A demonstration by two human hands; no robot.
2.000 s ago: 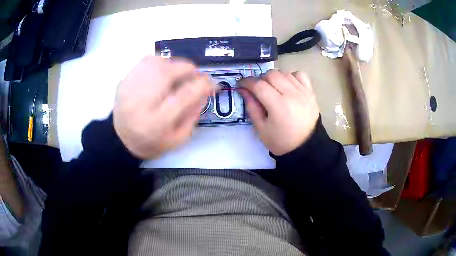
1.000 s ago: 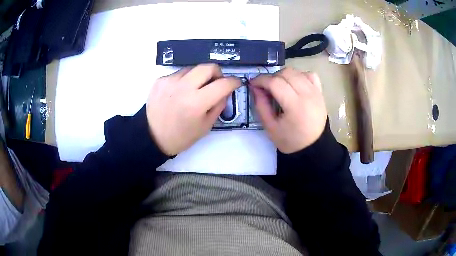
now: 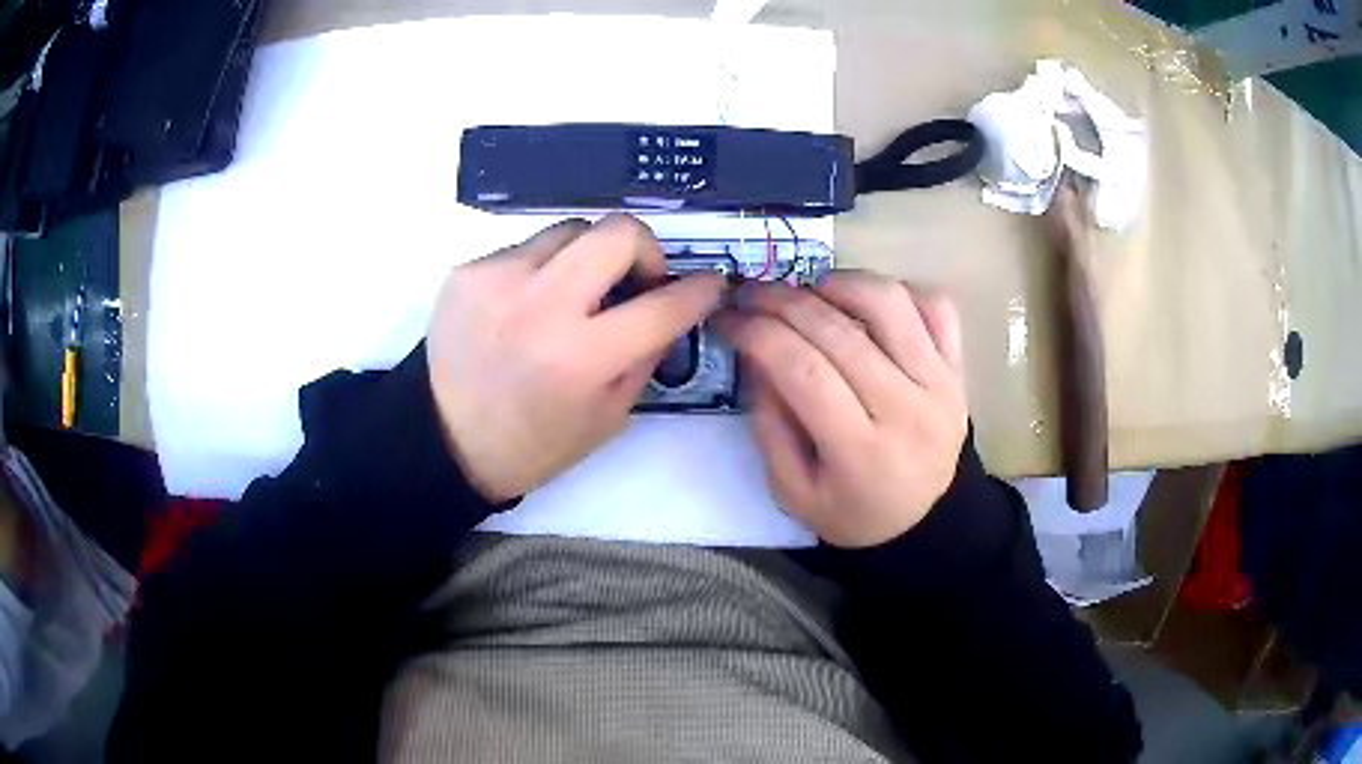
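Observation:
The open front housing half (image 3: 680,391) lies on the white work sheet (image 3: 299,284), largely covered by my hands. Its dark oval with a pale rim shows between them. The rear housing half (image 3: 568,167) stands upright behind it, printed edge up, with the black wrist strap (image 3: 926,154) at its right end. Thin red and black lead wires (image 3: 771,251) run between the halves. My left hand (image 3: 553,351) and my right hand (image 3: 859,396) meet at the housing's upper middle, fingertips pinched close together. What the fingertips hold is hidden.
The padded hammer (image 3: 1078,351) lies at the right, its wrapped head away from me. Black waiting units (image 3: 127,97) are at upper left. A yellow-handled tool (image 3: 69,385) lies at far left. A cardboard box (image 3: 1165,575) is below the bench at right. Part of a person (image 3: 53,597) shows at left.
My left hand has moved right from over the speaker area to meet my right hand. The red and black wires now show more clearly. The view has shifted slightly.

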